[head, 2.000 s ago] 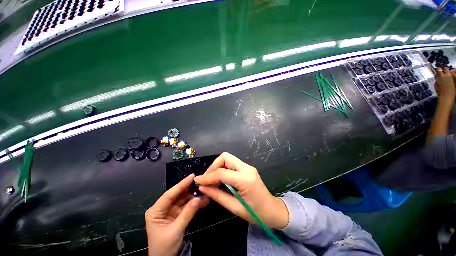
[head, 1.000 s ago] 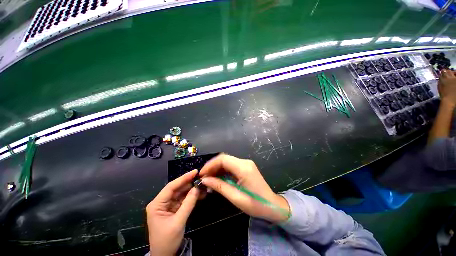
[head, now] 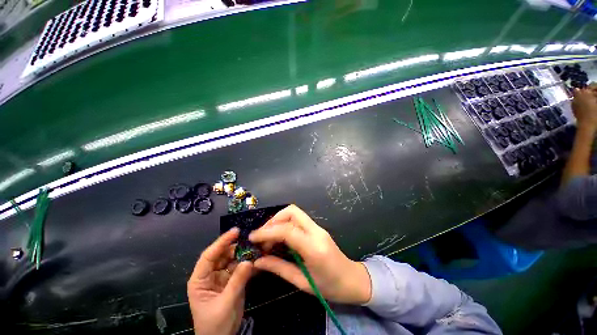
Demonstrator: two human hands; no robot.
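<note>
My left hand [head: 219, 281] and my right hand [head: 314, 256] meet at the lower middle. Their fingertips hold a small round board assembly [head: 247, 252], dark with some green. A green stick [head: 317, 288] runs from under my right hand down to the picture's lower edge. A black speckled pad [head: 234, 222] lies just beyond and under the hands. Several loose boards with white and yellow bits [head: 234, 191] lie beyond the pad. Several black rings [head: 179, 199] lie to their left. The fingers partly hide the assembly.
Green sticks lie in a fanned bundle [head: 433, 124] at right and in another bundle [head: 38, 228] at far left, beside a small unit [head: 16, 253]. A compartment tray [head: 515, 118] and another person's arm [head: 578, 144] are at right. A green belt [head: 275, 55] carries a unit [head: 69, 167].
The assembly in my fingers is turned, showing more green. The green stick hangs more steeply from my right hand. The unit on the belt has moved left.
</note>
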